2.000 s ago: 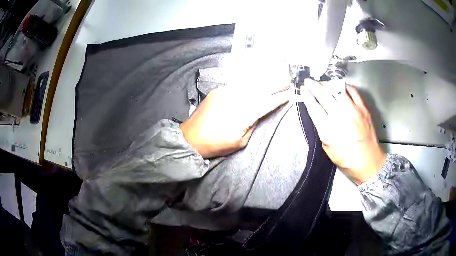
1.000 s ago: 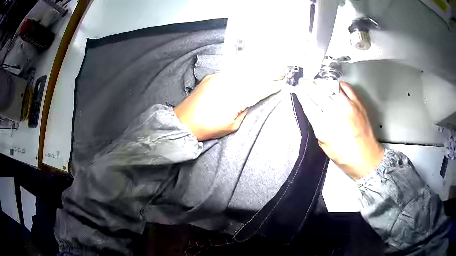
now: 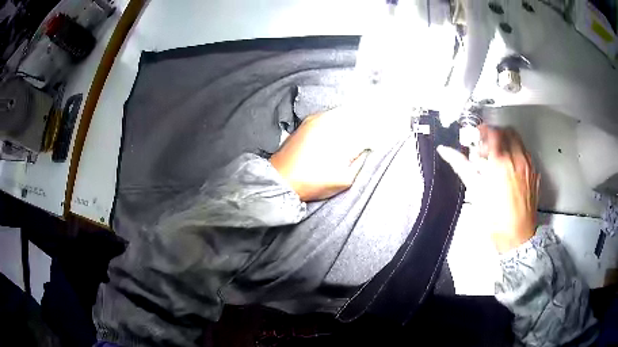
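Observation:
The dark garment panel (image 3: 196, 129) lies over the table, grey speckled side up, with a thin black border along its far edge. The dark topstitched band (image 3: 406, 257) runs from the presser foot (image 3: 425, 123) down toward me. My left hand (image 3: 325, 159) lies on the grey cloth left of the presser foot; its fingers fade into glare, and I cannot tell if they grip cloth. My right hand (image 3: 498, 179) is right of the band, off the cloth, its fingers bent by a round metal part beside the foot. Whether it holds anything is hidden by glare.
The white machine head (image 3: 555, 74) with a metal knob (image 3: 509, 80) stands at upper right. A brown edge strip (image 3: 91, 129) crosses the left. Beyond it are a dark phone-like object (image 3: 67, 127), a spool-like item (image 3: 24, 112) and a red-and-black item (image 3: 70, 37).
My right hand has moved off the band to the right and its fingers have spread from the cloth. My left hand stays on the cloth. The whole view has shifted slightly.

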